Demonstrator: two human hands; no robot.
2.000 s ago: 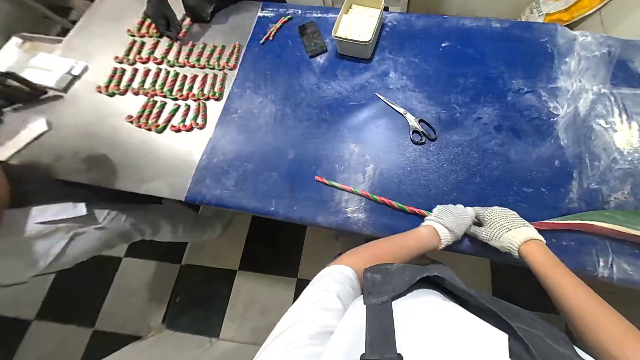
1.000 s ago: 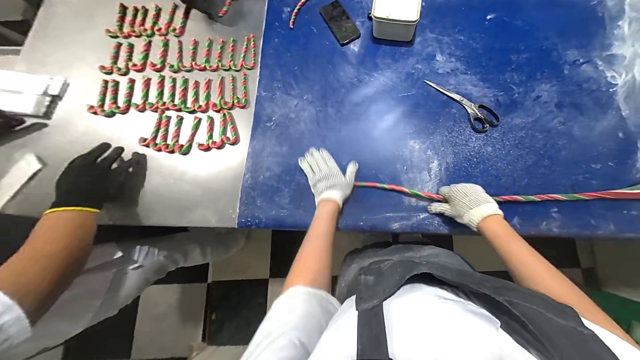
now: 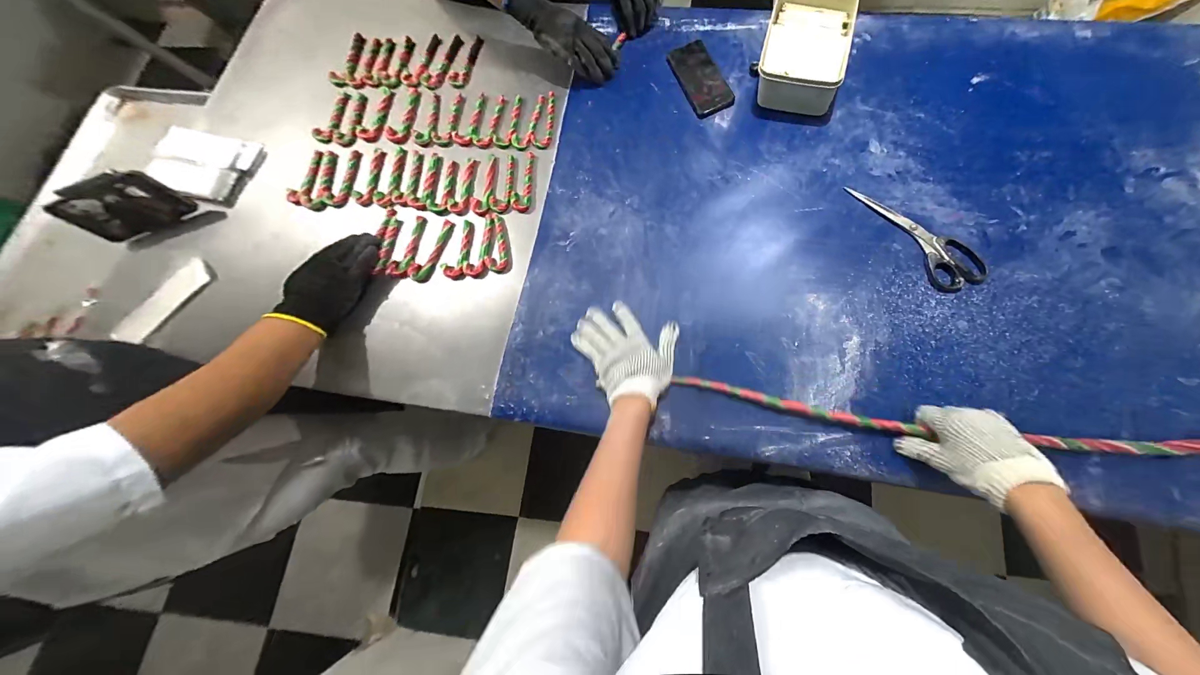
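Observation:
A thin twisted rope of red and green candy [image 3: 797, 407] lies along the near edge of the blue table. My left hand [image 3: 626, 356], in a white knit glove, rests flat over its left end with the fingers spread. Farther right, my right hand [image 3: 980, 450], gloved alike, is closed around the rope, which runs on past it to the right edge of the view. Black-handled scissors [image 3: 923, 239] lie beyond the rope, their blades pointing to the upper left, touched by neither hand.
Rows of small candy canes [image 3: 422, 183] lie on the steel surface at left, where a co-worker's black-gloved hand [image 3: 333, 281] touches the nearest row. Another pair of black-gloved hands [image 3: 586, 47] is at the top. A phone [image 3: 700, 79] and a white container [image 3: 804, 61] stand on the blue table.
Two seconds ago both my hands were together on the rope; now the left is apart at its left end. Since one second ago, the co-worker's near hand has moved to the candy canes.

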